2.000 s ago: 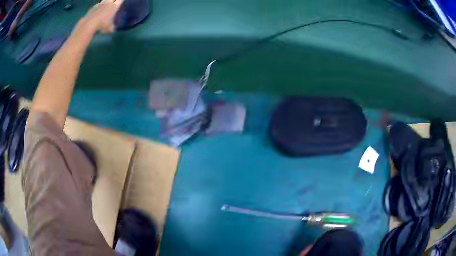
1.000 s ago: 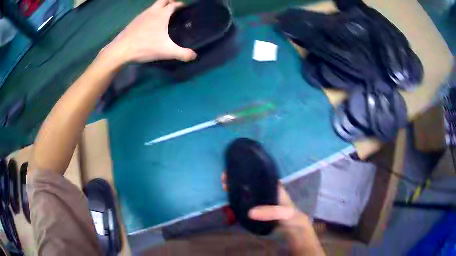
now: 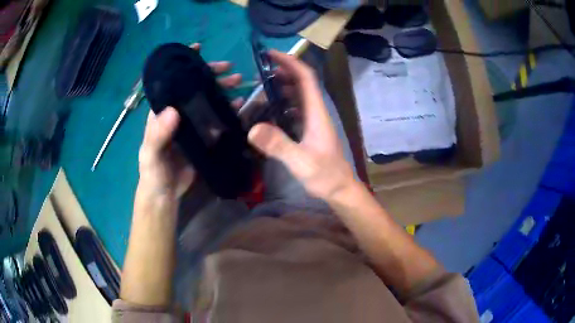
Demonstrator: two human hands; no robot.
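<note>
My left hand (image 3: 165,142) holds a long black oval piece (image 3: 195,117), tilted, above the front edge of the bench. A greyish rectangle shows faintly on its middle. My right hand (image 3: 302,126) is beside it, fingers curled around another dark oval piece (image 3: 270,79) seen edge-on; this hand is blurred. The screwdriver (image 3: 116,126) lies on the green mat (image 3: 75,148) at the left. A neat stack of black ovals (image 3: 90,50) stands on the mat at the upper left.
An open carton (image 3: 476,94) at the right holds a white printed sheet (image 3: 410,113) and black pieces. Loose black ovals (image 3: 284,16) lie at the top. Black ovals also lie on cardboard (image 3: 79,303) at the lower left. Blue bins (image 3: 523,252) are at the right.
The view has turned toward the carton. My left hand has come back from the stack to my right hand, and both hands with their pieces are now close together.
</note>
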